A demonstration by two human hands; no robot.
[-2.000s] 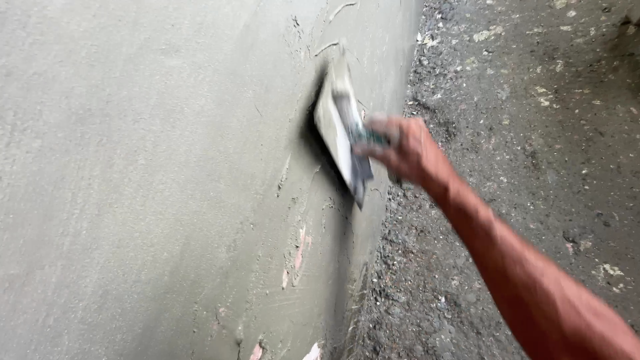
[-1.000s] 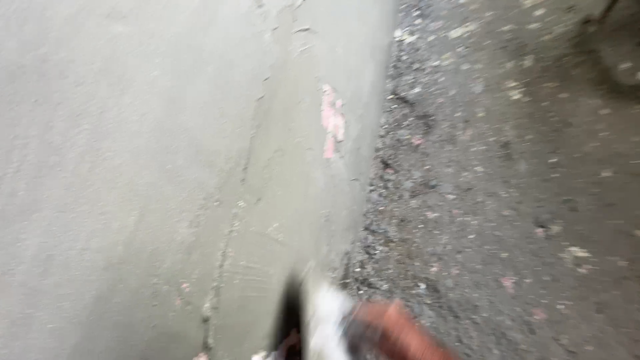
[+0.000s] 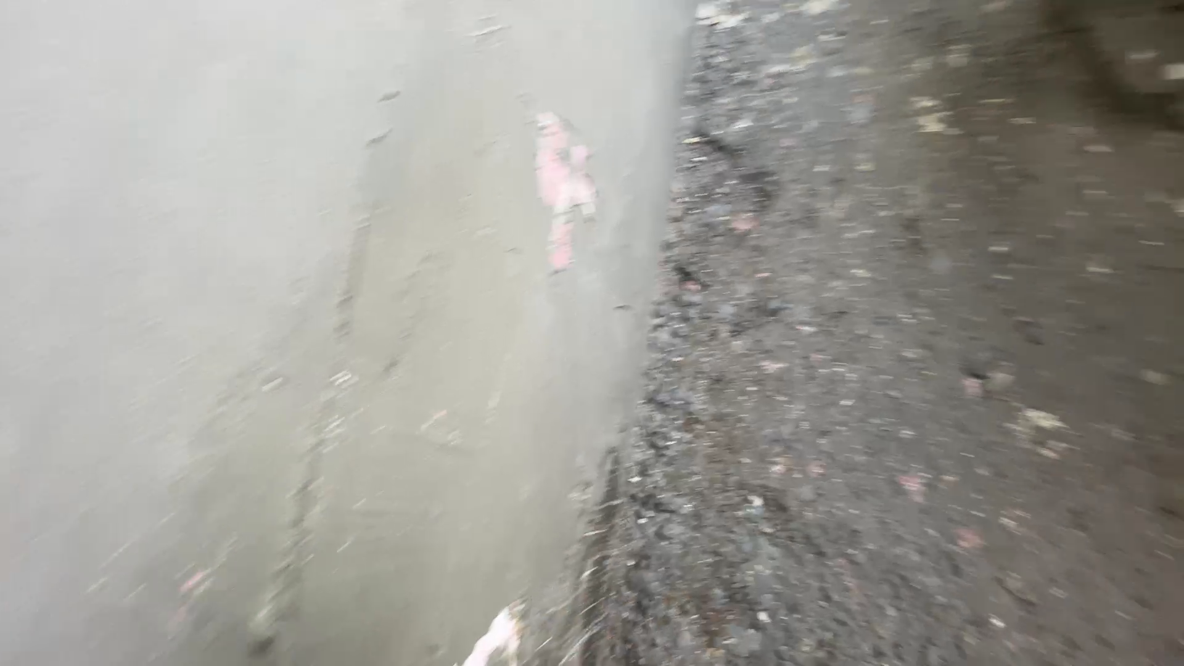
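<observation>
Neither of my hands shows in the head view now, and the trowel is out of sight too. Wet grey plaster [image 3: 444,305] covers the wall on the left and centre. A bare pink patch [image 3: 562,180] shows through it near the wall's lower edge. A rough ridge of plaster [image 3: 301,518] runs down the lower left part. At the bottom, a pale, whitish-pink spot [image 3: 498,638] lies near the base of the wall. The view is blurred by motion.
Rough dark ground [image 3: 879,370] with scattered plaster crumbs and pink bits stretches along the right side. Loose gravelly debris [image 3: 684,444] lines the foot of the wall. A dark, blurred shape stands at the top right corner.
The hand with the trowel, on the wall two seconds ago and at the bottom edge one second ago, has gone out of view. The pink patch now shows fresh in the plaster's upper middle.
</observation>
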